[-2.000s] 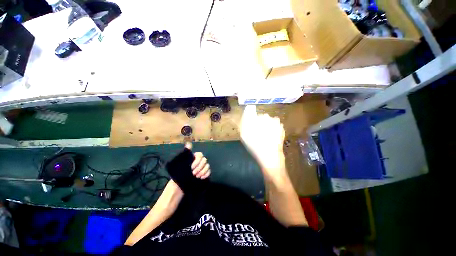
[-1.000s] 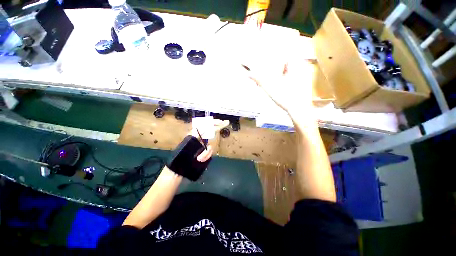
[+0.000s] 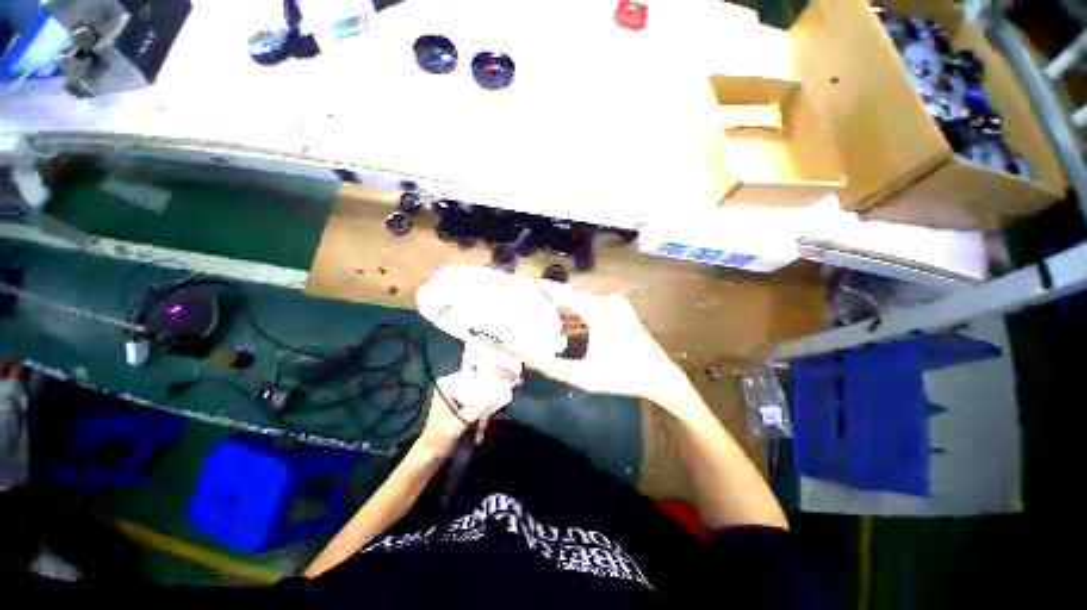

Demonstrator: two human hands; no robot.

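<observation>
A pale, rounded, overexposed thing (image 3: pixel 483 300) is held above the bench edge in front of me; its details are washed out. My left hand (image 3: pixel 483 379) grips it from below, with a dark strap or strip hanging by the wrist. My right hand (image 3: pixel 614 346) holds its right end, and a dark reddish gap shows between the fingers. Black round housings (image 3: pixel 507 244) are clustered on brown cardboard (image 3: pixel 370 256) behind the hands.
A corded black device (image 3: pixel 181 312) and tangled cables (image 3: pixel 370 375) lie on the green bench at left. The white shelf (image 3: pixel 298 95) bears two black round parts (image 3: pixel 492 69), an open small box (image 3: pixel 775 155) and a filled carton (image 3: pixel 894 143). Blue stools (image 3: pixel 244 491) stand below.
The dark slab at my left hand no longer shows. My right hand has come back from the white shelf to my left hand, and the pale rounded thing is now between them.
</observation>
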